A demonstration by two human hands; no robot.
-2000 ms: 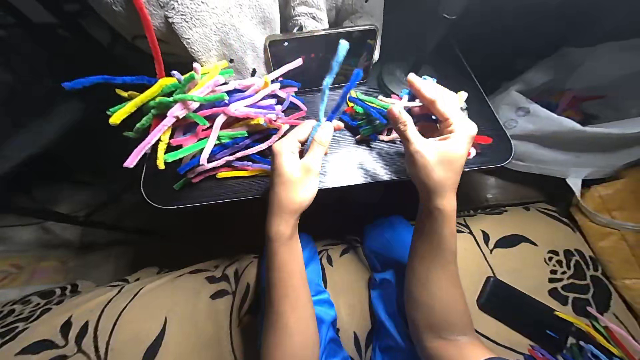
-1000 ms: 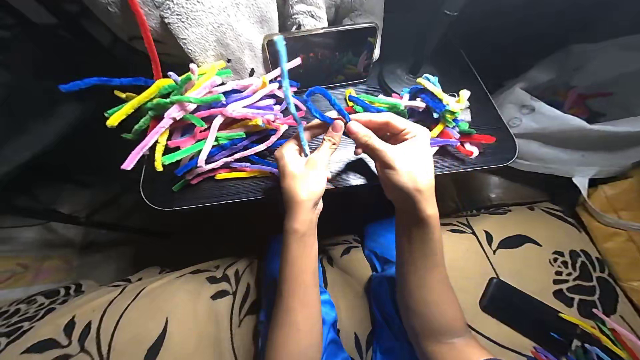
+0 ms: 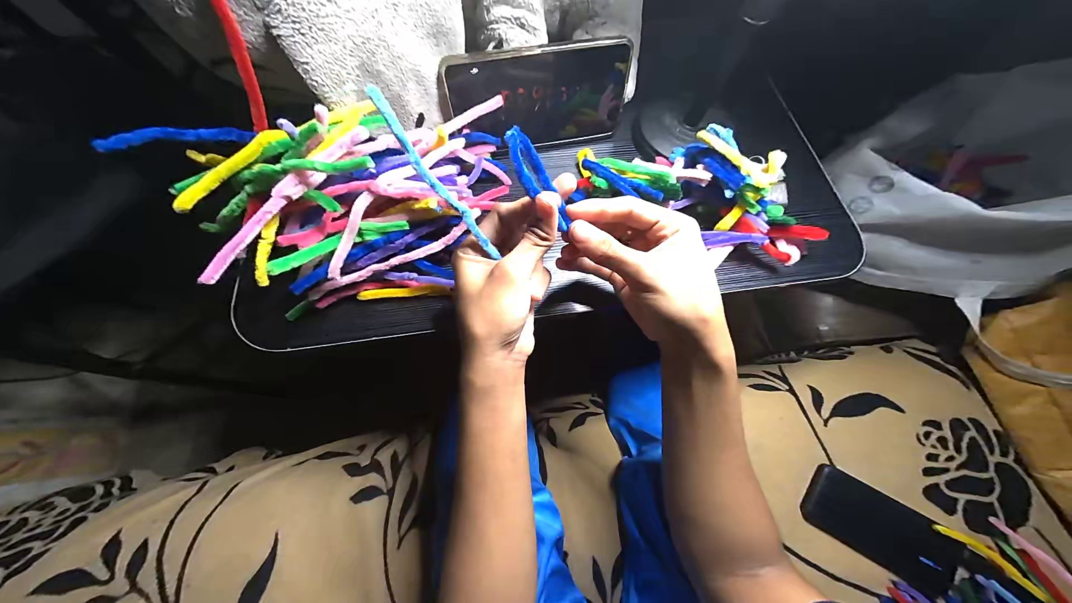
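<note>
My left hand (image 3: 507,260) holds a light blue pipe cleaner (image 3: 427,174) that slants up to the left, and pinches the base of a dark blue pipe cleaner (image 3: 528,163) bent into a narrow loop. Fingertips of my right hand (image 3: 641,251) pinch the lower end of the same dark blue loop, close beside my left thumb. A large heap of pipe cleaners (image 3: 352,201) in many colours lies left of my hands. To their right is a smaller pile of short, bent pipe cleaners (image 3: 737,180).
A phone (image 3: 540,88) leans upright at the back of the black tray table (image 3: 276,327), beside a dark round base (image 3: 670,134). A white bag (image 3: 904,243) stands at right. On the patterned cushion (image 3: 352,519) lie a black case (image 3: 871,519) and more pipe cleaners (image 3: 1005,561).
My right hand has moved from the smaller pile to the dark blue pipe cleaner. That pipe cleaner, straight two seconds ago, is now bent into a narrow loop.
</note>
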